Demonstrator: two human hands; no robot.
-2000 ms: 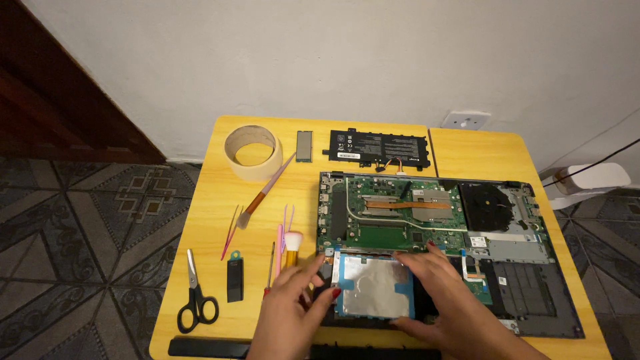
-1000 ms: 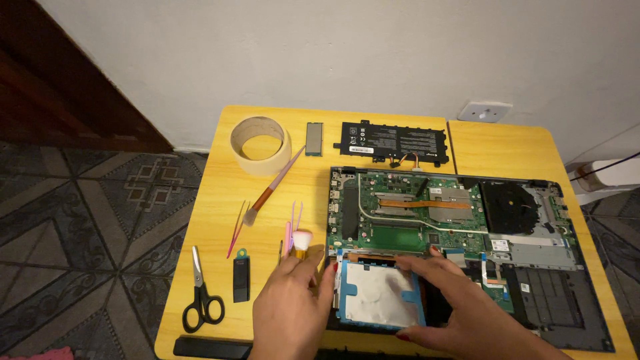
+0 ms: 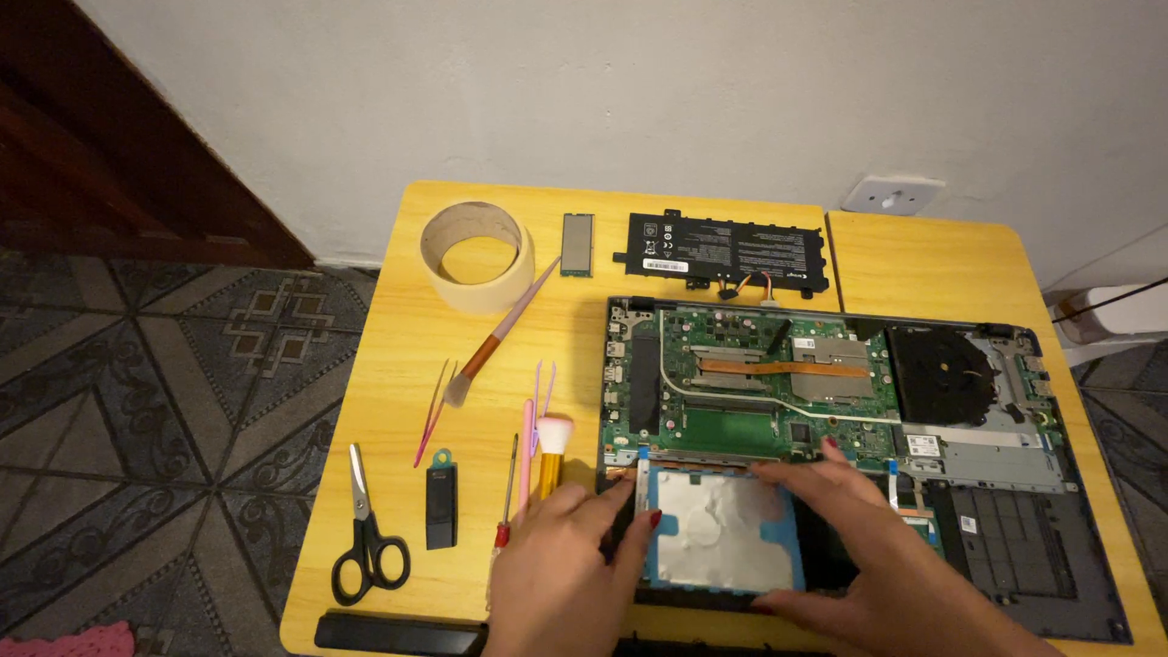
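An opened laptop base [image 3: 1004, 547] lies on the yellow table, its green motherboard [image 3: 730, 431], copper heat pipe [image 3: 785, 368] and black fan [image 3: 943, 374] exposed. At its front left is a drive [image 3: 721, 534] with a silver foil face and blue edging. My right hand [image 3: 867, 547] grips this drive, fingers at its back right corner and thumb at its front edge. My left hand [image 3: 584, 557] is at the drive's left side, thumb by its edge and index finger on the laptop's frame; whether it grips the drive I cannot tell. A white ribbon cable [image 3: 642, 488] runs beside the drive.
Behind the laptop lie a battery [image 3: 730, 251] with wires and a memory module [image 3: 577, 245]. To the left are a masking tape roll [image 3: 479, 265], brushes [image 3: 497, 342], tweezers [image 3: 435, 415], scissors [image 3: 363, 538], a black USB stick [image 3: 442, 506], a screwdriver [image 3: 507, 493] and a black strip [image 3: 401, 631].
Both hands have stayed at the drive. My left index finger now reaches onto the frame at the drive's back left corner.
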